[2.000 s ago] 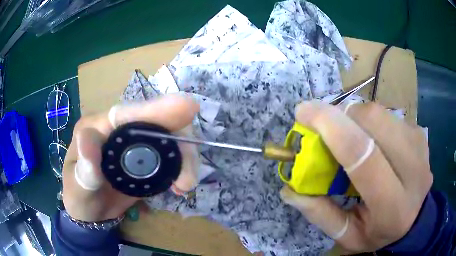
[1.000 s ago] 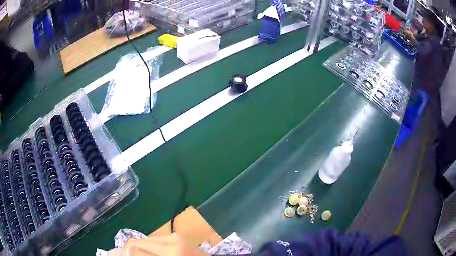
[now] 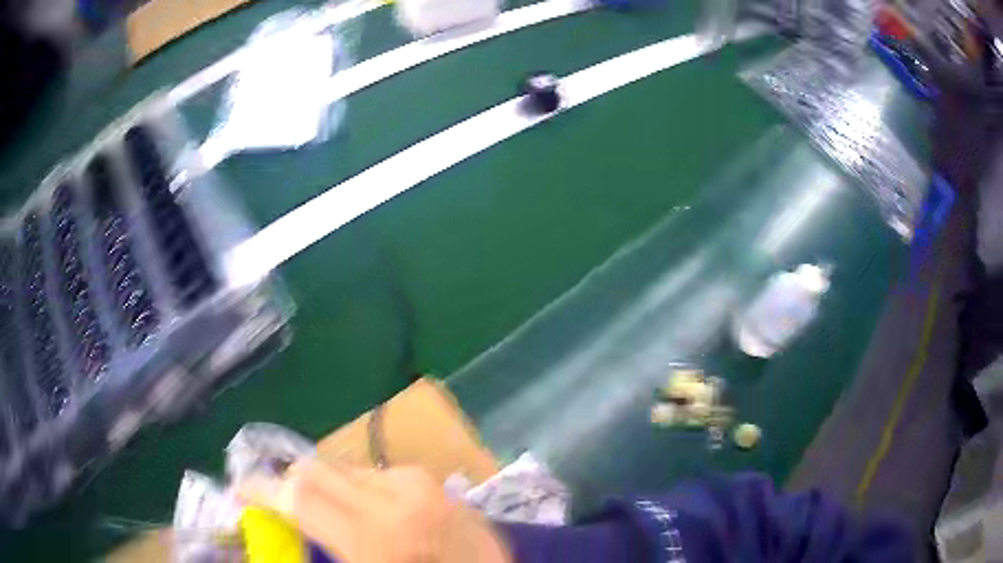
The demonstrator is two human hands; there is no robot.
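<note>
The view is blurred. My right hand (image 3: 363,511) reaches in from the lower right in a dark blue sleeve and is closed on the yellow handle (image 3: 272,537) of the hand tool, which the bottom edge cuts off. The tool's shaft does not show. A smudged, crumpled cloth (image 3: 517,492) shows on both sides of the hand, partly over a tan board (image 3: 423,423). My left hand and the black disc it held are out of the picture.
A clear tray (image 3: 248,319) with rows of black parts is at left. A small black part (image 3: 541,92) sits on a white strip farther back. A white bottle (image 3: 782,311) and small cream pieces (image 3: 687,398) lie at right. A dark cord crosses the board.
The view has swung from the cloth to the bench beyond, taking my left hand and the disc out of sight. Since one second ago, bench items have shifted upward and the yellow handle shows.
</note>
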